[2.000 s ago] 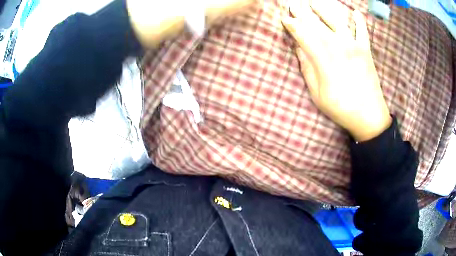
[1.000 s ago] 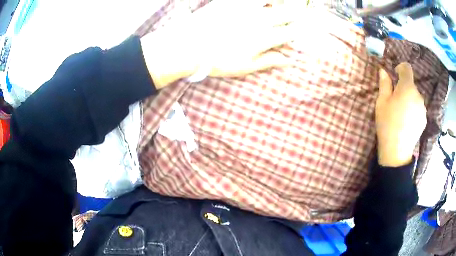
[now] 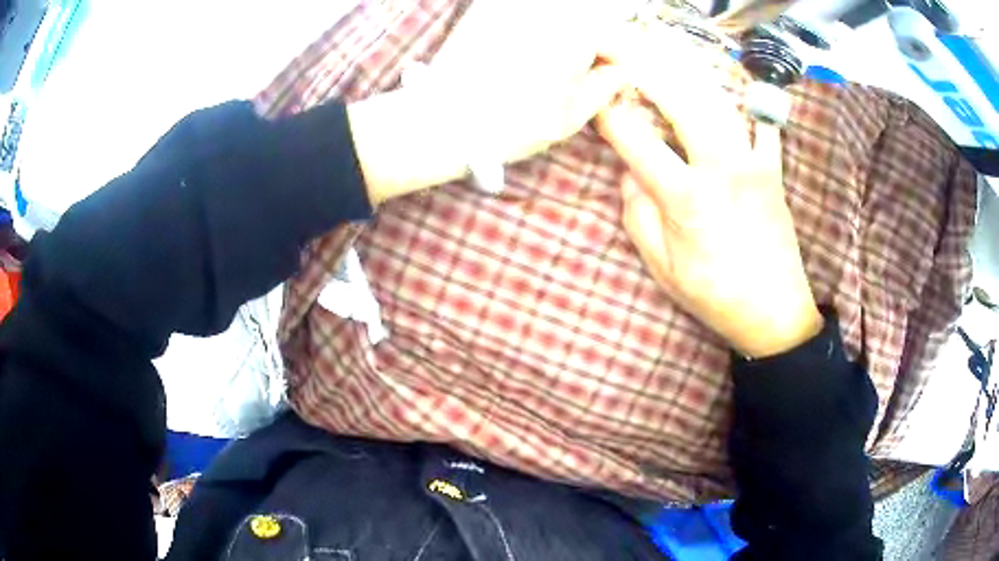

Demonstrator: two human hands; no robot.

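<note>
The red-brown and cream plaid garment piece (image 3: 526,296) covers the table in front of me and hangs toward my lap. A small white fabric piece (image 3: 353,296) lies on its left part. My left hand (image 3: 493,104) is over the cloth at the top, washed out by bright light; its fingertips are hard to see. My right hand (image 3: 712,208) rests on the cloth close to the left, fingers toward the machine's needle area. What the fingertips grip cannot be told. The sewing machine head (image 3: 942,66) with blue stripes is at the upper right.
White lining (image 3: 225,378) hangs at the left. Small tools with black cord (image 3: 973,356) lie at the right edge. A blue crate (image 3: 696,531) is below the cloth. A red object (image 3: 9,290) shows at the far left edge.
My right hand moved from the far left to the right side of the cloth, then back left beside my left hand. The machine head has come into view at upper right.
</note>
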